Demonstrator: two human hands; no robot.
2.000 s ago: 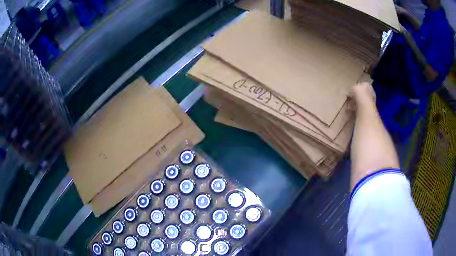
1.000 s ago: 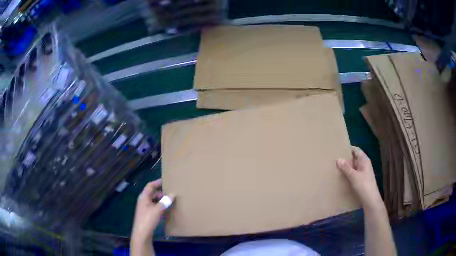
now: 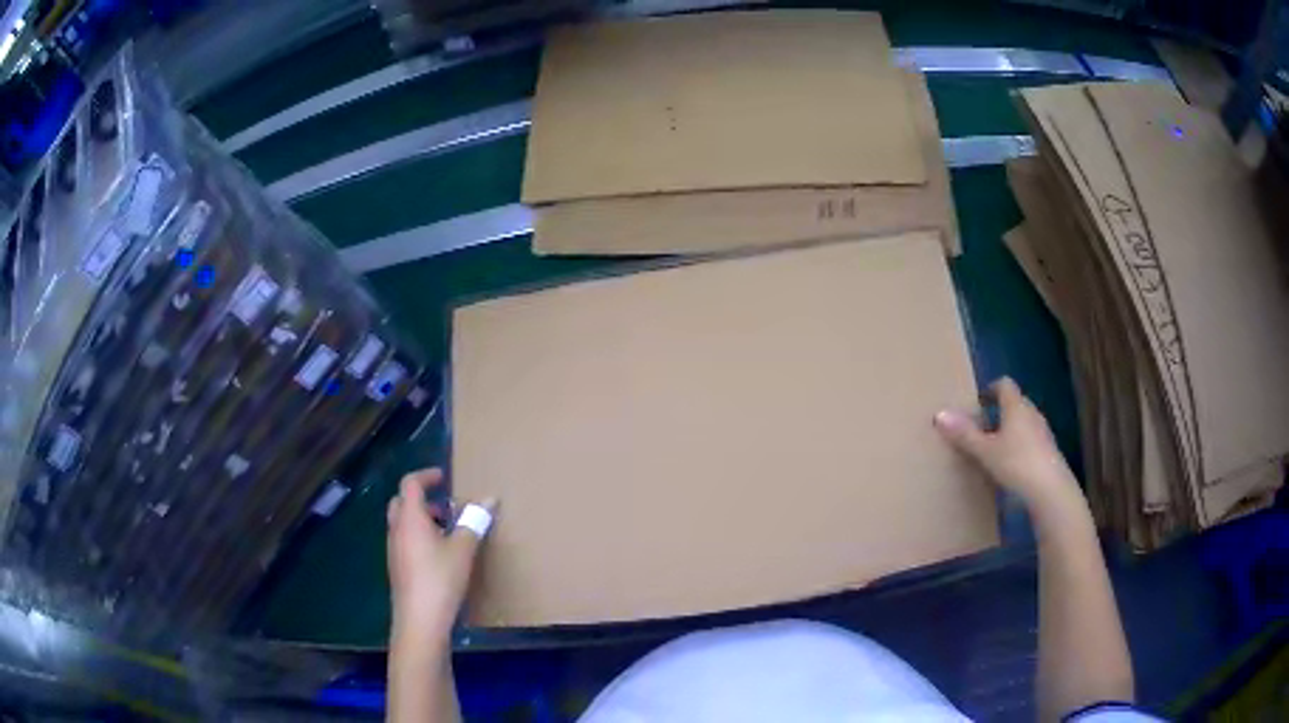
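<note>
A plain brown cardboard divider (image 3: pixel 721 438) lies flat in front of me over the tray, whose thin clear rim shows along its edges. The round components are hidden under it. My left hand (image 3: pixel 438 551), with a white band on one finger, holds the left edge near the lower corner. My right hand (image 3: pixel 1007 441) holds the right edge, thumb on top of the sheet and fingers at the side.
Two laid-aside cardboard sheets (image 3: pixel 721 113) lie beyond the tray. A marked cardboard pile (image 3: pixel 1187 297) with black handwriting stands at right. Stacked trays (image 3: pixel 212 381) with white labels and blue dots rise at left. A second tray stack (image 3: pixel 481 17) is cut off at the top.
Two seconds ago my right hand was at the marked pile and the tray's components showed. The divider now covers them, with both hands at its edges. The view has turned right-to-left.
</note>
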